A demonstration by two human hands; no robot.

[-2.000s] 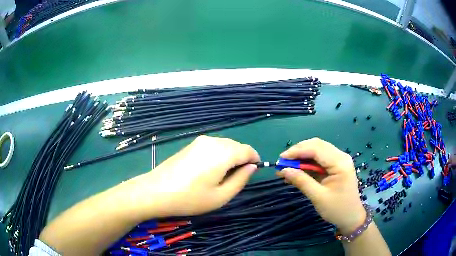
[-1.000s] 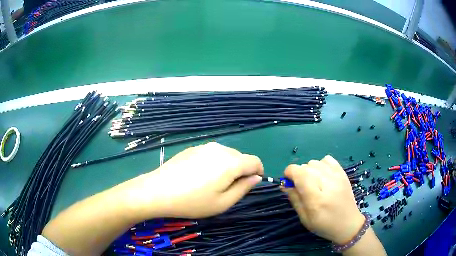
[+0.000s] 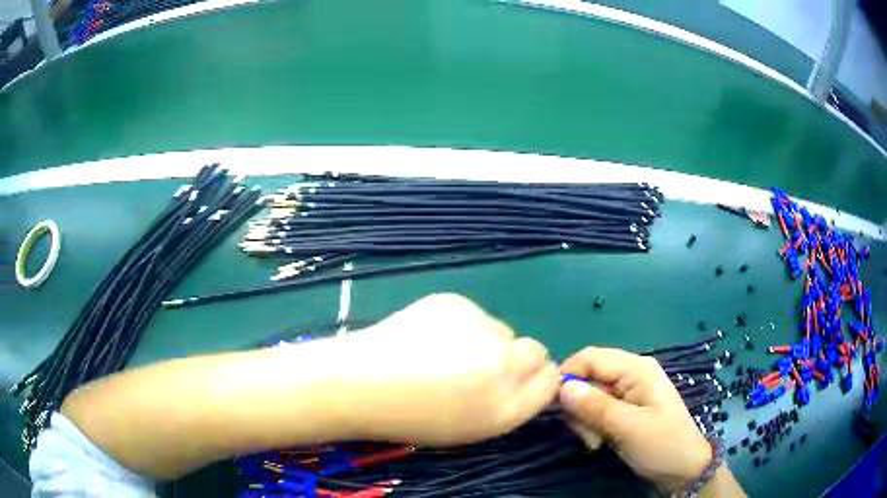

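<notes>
My right hand pinches a blue-and-red connector piece, of which only a bit of blue shows between the fingertips. My left hand is closed right beside it, fingertips touching or nearly touching the piece. The black cable it held is hidden behind the fingers now. Partly assembled cables lie under both hands, with blue and red ends at the left and black lengths running right. A heap of loose blue-and-red connector pieces lies at the right.
A flat bundle of black cables lies behind the hands, a single cable in front of it. Another bundle lies at left, near a tape roll. Small black pieces are scattered at right. A white strip edges the bench.
My hands have come together, and the gap with cable showing between them has closed. My left hand has turned over the cable. The bench view has shifted slightly to the right.
</notes>
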